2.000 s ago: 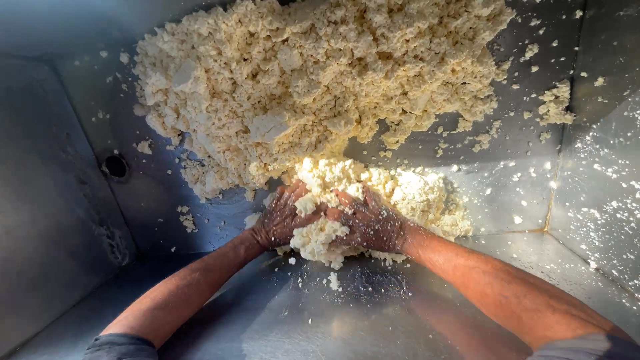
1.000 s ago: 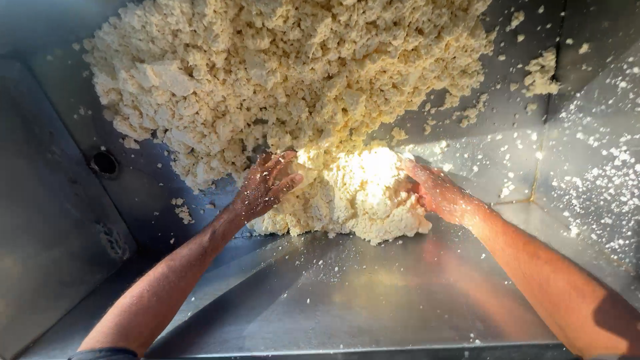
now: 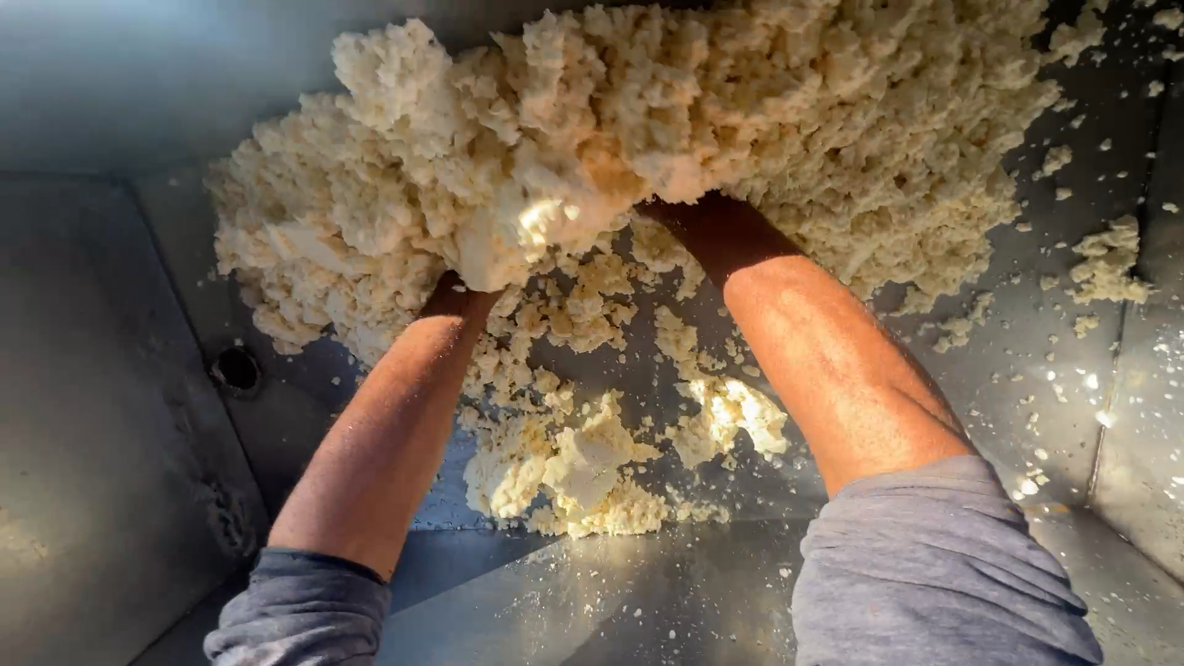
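A large heap of pale, crumbly curd [image 3: 573,120] lies across the far part of a metal vat. Both my arms reach into it. My left hand [image 3: 460,285] is mostly hidden under the curd at the heap's near side, with only the wrist area showing. Farther in, my right hand [image 3: 680,211] is buried beneath the curd, in shadow. The fingers of neither hand can be seen. Between my forearms, a smaller clump of curd [image 3: 592,462] and loose crumbs rest on the vat floor.
The vat's metal left wall [image 3: 83,388] stands beside a round hole [image 3: 237,370]. Toward the right wall [image 3: 1147,416] lie a small curd lump [image 3: 1108,261] and scattered crumbs. The near metal surface [image 3: 684,592] bears small white specks.
Both hands have moved forward from the near curd pile into the large heap. The near pile, gathered between my hands one second ago, is now smaller and broken up.
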